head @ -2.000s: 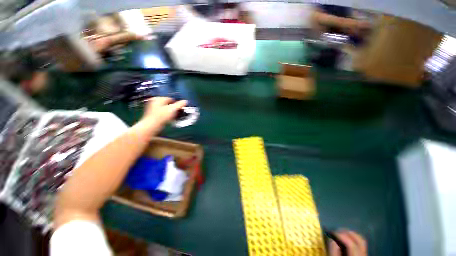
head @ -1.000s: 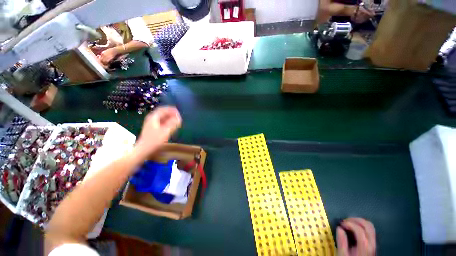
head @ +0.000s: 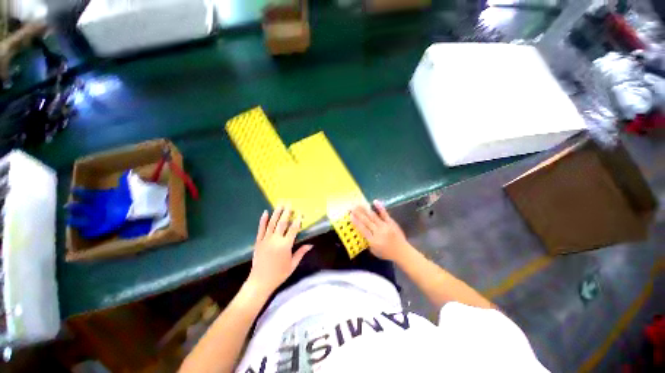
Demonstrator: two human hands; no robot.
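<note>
Two yellow perforated sheets lie side by side on the green bench top. The left sheet (head: 262, 149) reaches farther back. The right sheet (head: 325, 162) has its near end sticking out past the bench's front edge. My left hand (head: 275, 246) is at the near end of the left sheet, fingers spread, fingertips on or at it. My right hand (head: 378, 232) has its fingertips on the near end of the right sheet, at its right edge. Whether either hand pinches a sheet cannot be told. The holes look washed out by glare and blur.
A brown carton tray (head: 80, 248) at left holds blue and white gloves (head: 109, 209) and a red-handled tool (head: 182, 177). White foam boxes stand at right (head: 485, 102), far left (head: 36, 255) and back left (head: 146, 25). A small carton (head: 286, 36) is behind. An open carton (head: 583, 200) is on the floor.
The view has turned down and right. My left hand has come from the far left, near the wired parts, to the sheets. My right hand has moved onto the right sheet's near end.
</note>
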